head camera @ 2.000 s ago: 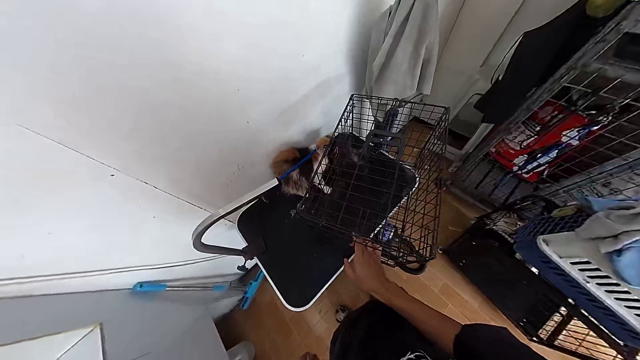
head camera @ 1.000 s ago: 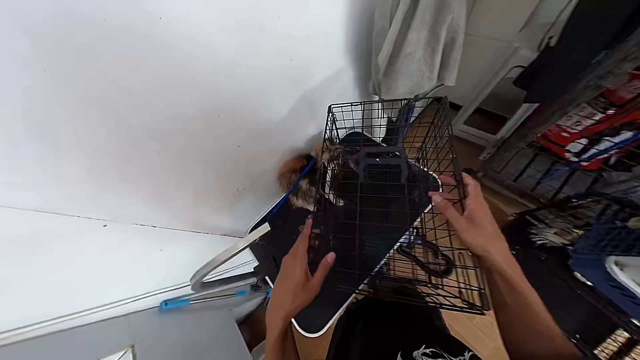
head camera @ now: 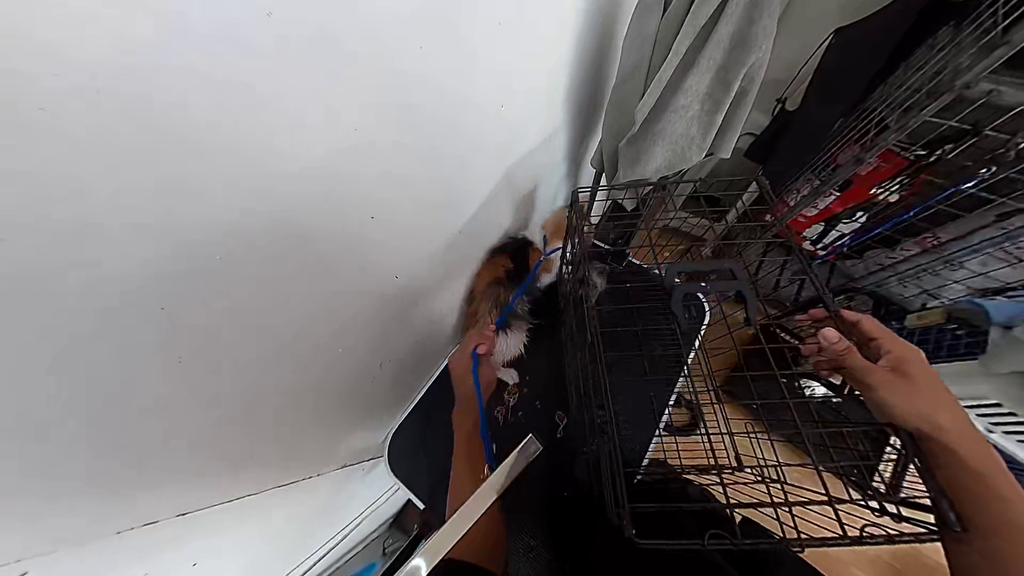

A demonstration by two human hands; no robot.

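Note:
A black wire pet cage (head camera: 752,480) stands tilted over the black grooming table (head camera: 424,424). My right hand (head camera: 860,352) grips the wires at the cage's right side. My left hand (head camera: 476,364) is closed around a blue leash (head camera: 520,292), beside the cage's left side. That leash runs up to the neck of a calico cat (head camera: 500,280), which sits on the table against the white wall, its head partly hidden by the cage. A metal grooming arm (head camera: 480,504) crosses in front of my left forearm.
Grey cloth (head camera: 680,88) hangs behind the cage. At the right stand a large wire rack (head camera: 944,112) with a red package (head camera: 856,188) and a white slatted basket (head camera: 992,424). The wall (head camera: 240,240) borders the table on the left.
My left hand has left the cage's side and now holds the blue leash close to the cat. The right hand stays on the cage, which has moved right, away from the cat.

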